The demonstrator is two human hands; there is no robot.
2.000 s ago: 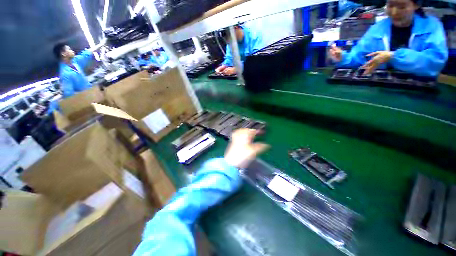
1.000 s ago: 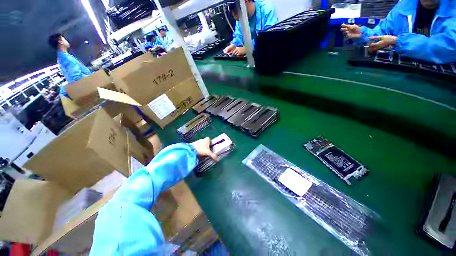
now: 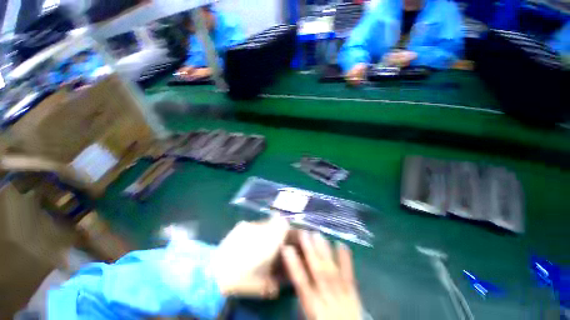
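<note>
The picture is blurred. My left hand [image 3: 250,256] is low in the centre, its fingers closed around a dark stack of phone housings [image 3: 285,253], mostly hidden by the hands. My right hand [image 3: 325,275] lies against the stack's right side, fingers extended; its thumb is hidden. Just beyond the hands lies the die-cut sheet in clear plastic [image 3: 331,214] with a white label. A sample phone chassis [image 3: 322,170] lies alone behind it.
Housing stacks stand at the right [image 3: 462,192], back left [image 3: 215,149] and left [image 3: 150,178]. Cardboard cartons [image 3: 81,128] fill the left side. A clear strip [image 3: 447,278] and blue film bits [image 3: 481,282] lie at the lower right. People in blue smocks work opposite.
My left hand has moved right from the left stacks, taking the nearest housing stack from its place. My right hand has come into view beside it. The view has turned right.
</note>
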